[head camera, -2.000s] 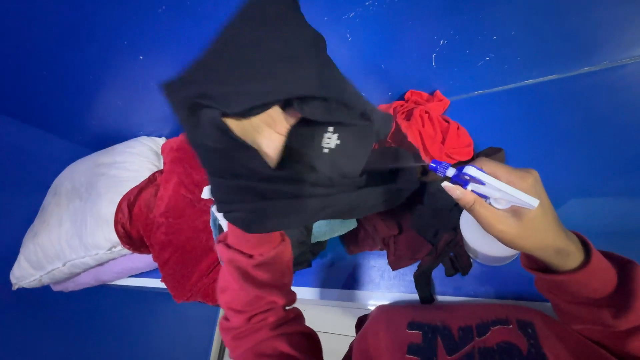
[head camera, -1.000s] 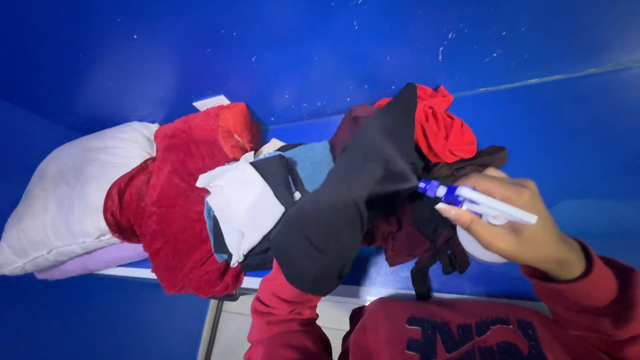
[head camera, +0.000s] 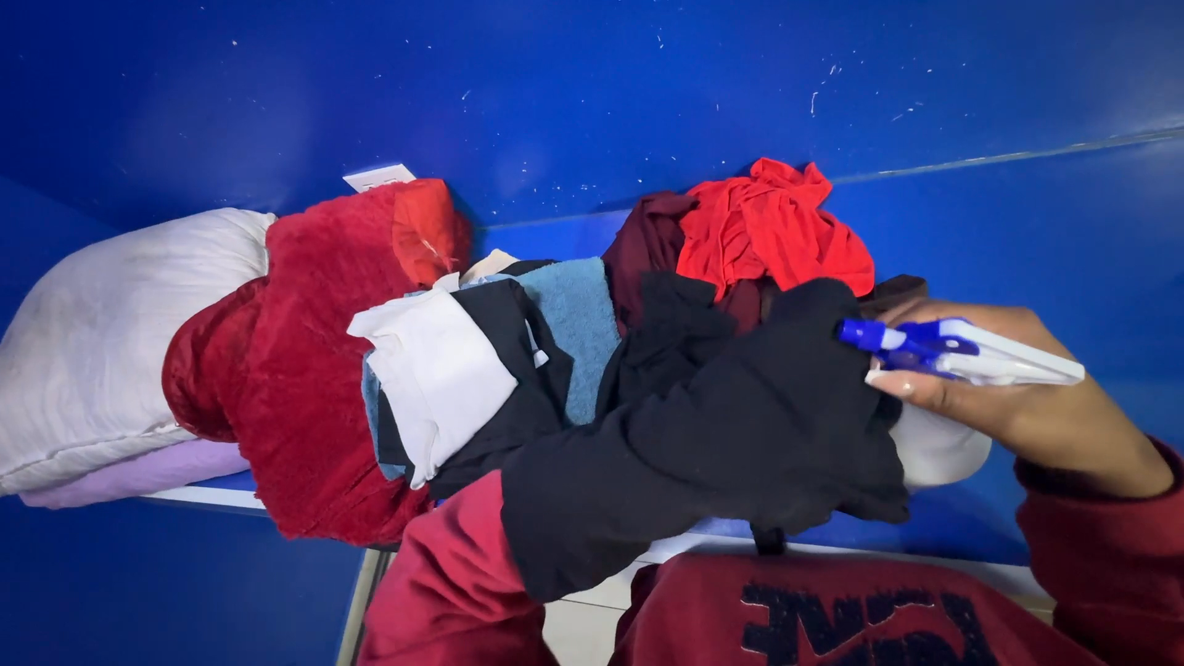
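My right hand (head camera: 980, 370) grips a spray bottle by its neck; the blue and white trigger head (head camera: 953, 350) points left and the white bottle body (head camera: 939, 444) shows below. A black garment (head camera: 721, 425) covers my left hand and forearm, so the hand itself is hidden, its end close to the nozzle. Behind the sleeve lie a bright red cloth (head camera: 772, 227) and a maroon cloth (head camera: 647, 245). To the left, a folded white cloth (head camera: 439, 379) rests with dark fabric on a light blue towel (head camera: 578, 333).
A red plush blanket or cushion (head camera: 324, 361) lies left of the clothes, beside a white pillow (head camera: 139, 333) on a lilac one (head camera: 139, 472). A blue wall (head camera: 592, 92) stands behind. A white edge (head camera: 213, 497) runs along the front of the blue surface.
The black garment, held up and spread two seconds ago, now hangs over my left forearm, which has moved right toward the spray bottle. My right hand keeps its hold on the bottle.
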